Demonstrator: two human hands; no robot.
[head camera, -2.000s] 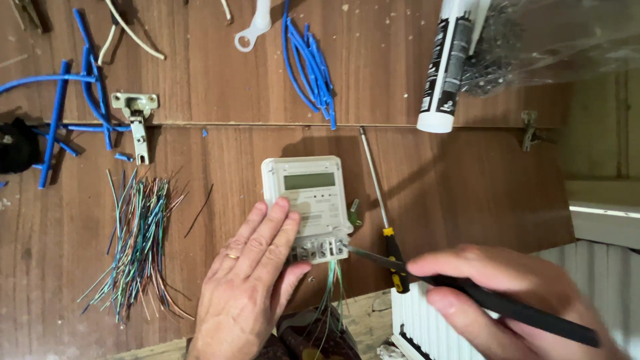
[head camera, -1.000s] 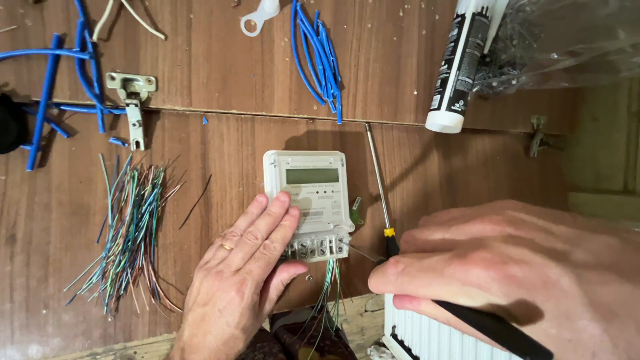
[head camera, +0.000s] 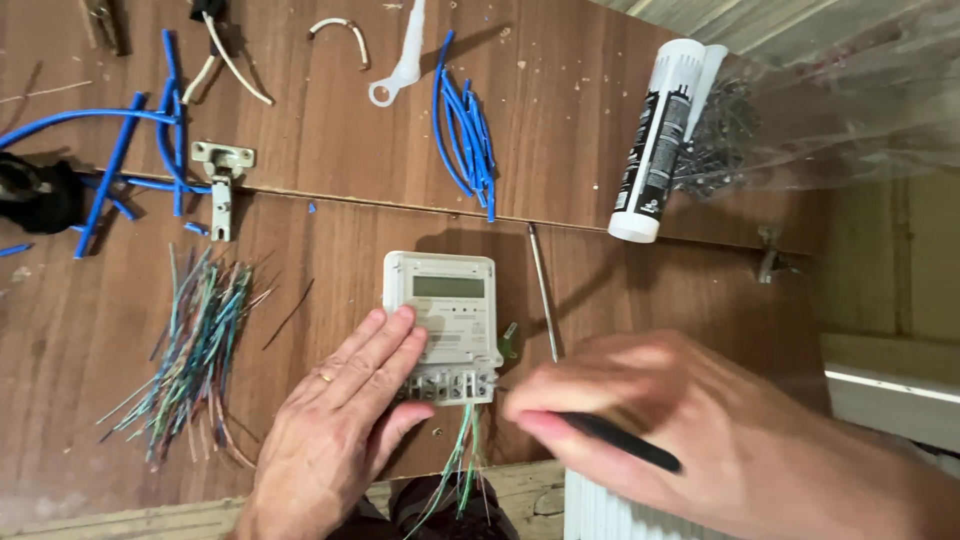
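A white electricity meter (head camera: 450, 300) with a small display lies on the wooden board. My left hand (head camera: 352, 412) rests flat on its lower left part, a ring on one finger. My right hand (head camera: 637, 405) grips a slim black-handled tool (head camera: 630, 442) just right of the meter's terminal block (head camera: 450, 386); the fingers hide most of the tool, so its tip's contact is unclear. Thin green and reddish wires (head camera: 466, 457) hang from the terminals over the board's edge. A screwdriver (head camera: 542, 292) lies right of the meter, its handle hidden behind my right hand.
A bundle of thin coloured wires (head camera: 199, 360) lies at left. Blue cable pieces (head camera: 465, 139), a metal hinge (head camera: 222, 187), a white plastic nozzle (head camera: 405, 64) and a sealant cartridge (head camera: 656, 142) lie farther up. A clear bag of metal fasteners (head camera: 720, 142) is at upper right. A white ribbed panel (head camera: 622, 510) stands below.
My right hand has stayed right of the terminals, turning more knuckles-up since the oldest frame, and now covers the screwdriver's handle. My left hand has stayed on the meter.
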